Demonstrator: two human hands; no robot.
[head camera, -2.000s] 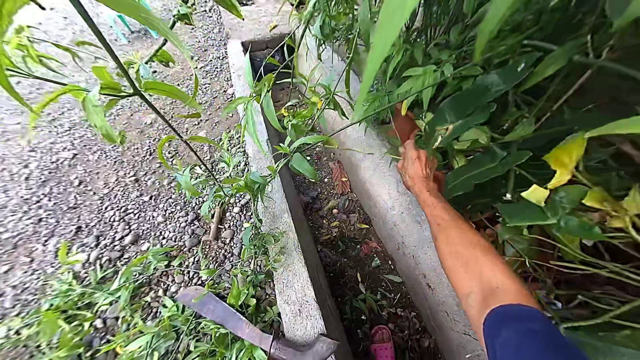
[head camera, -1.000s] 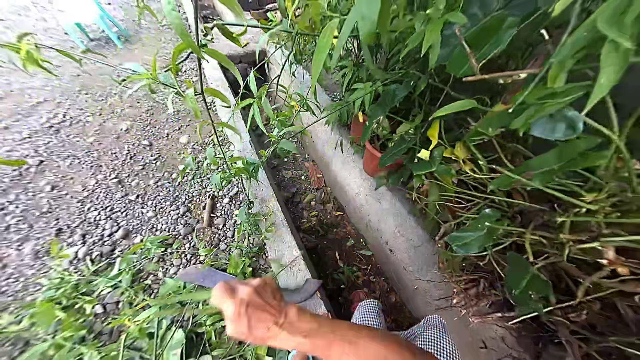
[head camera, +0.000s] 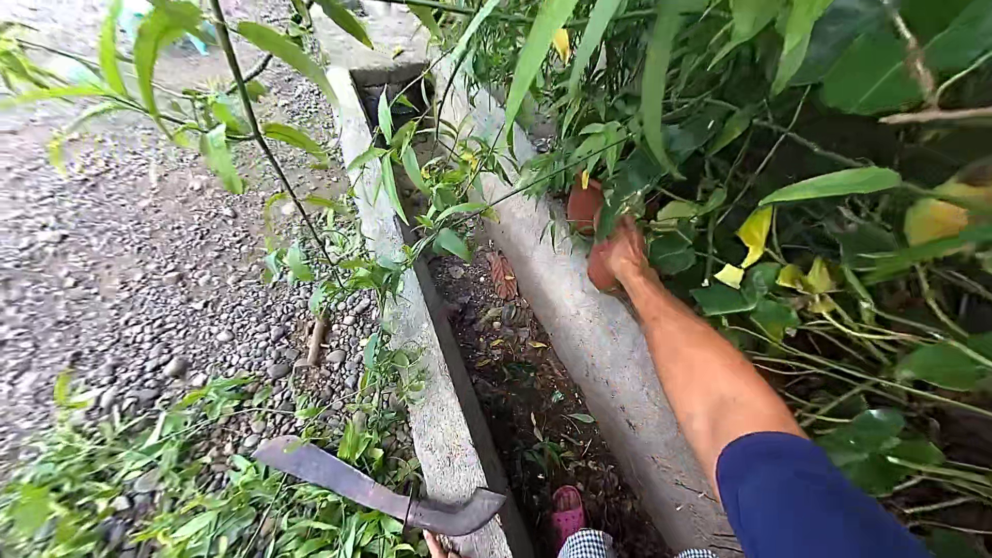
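My right hand (head camera: 624, 246) reaches in among leafy stems, touching or close against a terracotta-coloured pot (head camera: 601, 267); leaves hide its fingertips, so its grip is unclear. A second reddish pot (head camera: 584, 204) stands just beyond. Only the fingertips of my left hand (head camera: 439, 545) show at the bottom edge, just below the handle of a machete (head camera: 341, 477). The machete's wide, curved blade lies over cut greenery, and its handle end rests on the left concrete kerb (head camera: 449, 434).
A soil-filled channel (head camera: 535, 387) runs between the left kerb and the right concrete kerb (head camera: 604, 341). My foot in a pink clog (head camera: 568, 511) stands in it. Pebbly gravel (head camera: 194, 310) and cut leafy stems (head camera: 155, 480) lie left. Dense foliage fills the right; a thin stem crosses the upper left.
My right hand has moved from over the machete back to the pots at the right, where it was two seconds ago. The machete lies with its handle uncovered again.
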